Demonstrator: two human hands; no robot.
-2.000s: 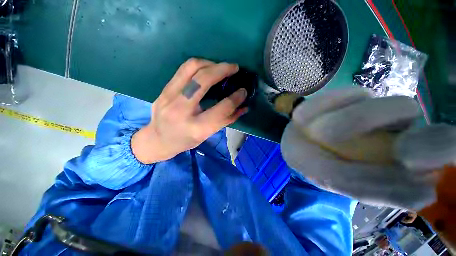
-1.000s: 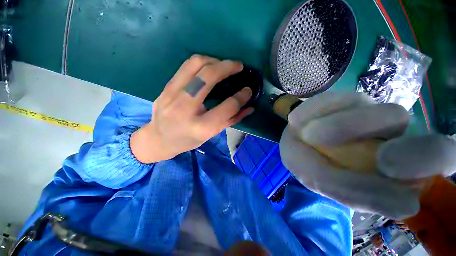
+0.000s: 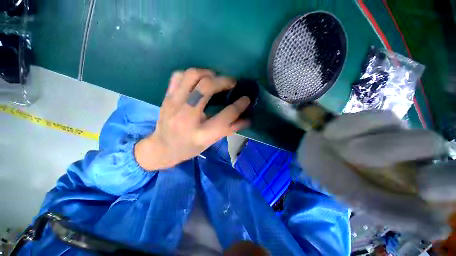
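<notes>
My bare left hand (image 3: 187, 117), with a grey patch on one finger, holds a round black unit (image 3: 244, 93) between its fingers at the bench's front edge. My right hand (image 3: 370, 165), in a white glove and blurred, grips the electric screwdriver, whose tan nose (image 3: 314, 116) points left and up toward the unit but stands apart from it. A bit of the screwdriver's orange body (image 3: 450, 220) shows at the right rim. The round screw dish (image 3: 299, 62) lies above the nose, its dimpled surface partly covered by black screws.
A clear plastic bag (image 3: 387, 85) with black contents lies right of the dish. A clear tray with black units (image 3: 24, 67) is cut off at the upper left. Red and white lines cross the green mat. A blue bin (image 3: 264, 167) shows below the bench edge.
The gloved right hand and screwdriver have moved right and down, away from the unit. The dish, bag and mat lines sit lower in the picture. The left hand still holds the unit.
</notes>
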